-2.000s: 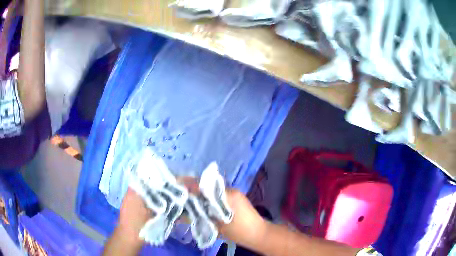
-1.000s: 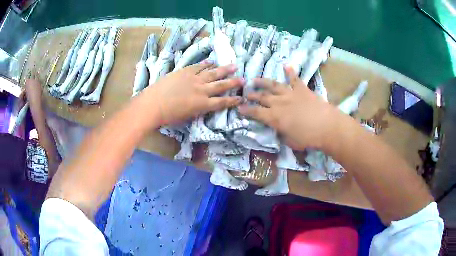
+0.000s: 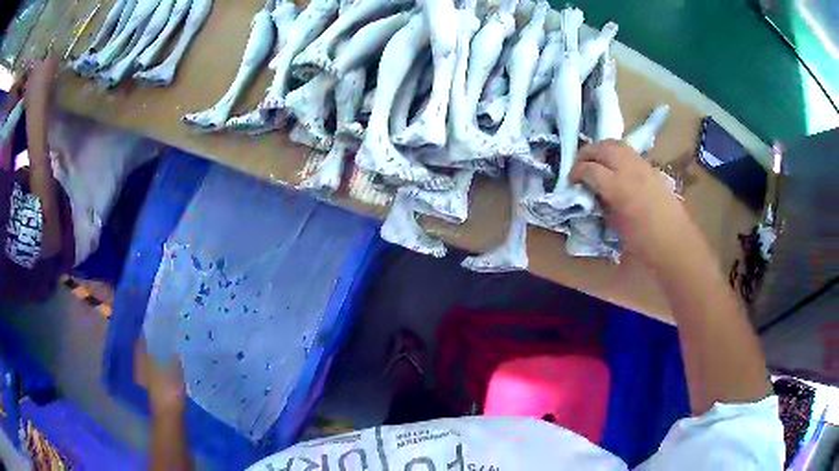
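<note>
A heap of pale grey-white moulded legs with feet (image 3: 401, 101) lies on the brown cardboard-covered table (image 3: 235, 152), some feet overhanging its near edge. My right hand (image 3: 618, 177) is at the heap's right side, its bent fingers against a leg; whether they grip it is unclear. My left hand (image 3: 162, 373) is small and blurred, low at the left over the near end of a blue crate (image 3: 345, 271); its fingers and any hold cannot be made out. The crate holds a translucent liner sheet (image 3: 244, 304) with dark specks; what lies under it is hidden.
A separate row of legs (image 3: 152, 37) lies at the table's upper left. A phone (image 3: 731, 158) and black strap pieces (image 3: 756, 253) are at the right. A red stool (image 3: 552, 386) stands below the table. Another person's arm (image 3: 39, 138) is at the left edge.
Both my hands were on the middle of the heap a second ago. My left hand has moved down-left to the crate, my right hand to the heap's right side. The view has tilted down.
</note>
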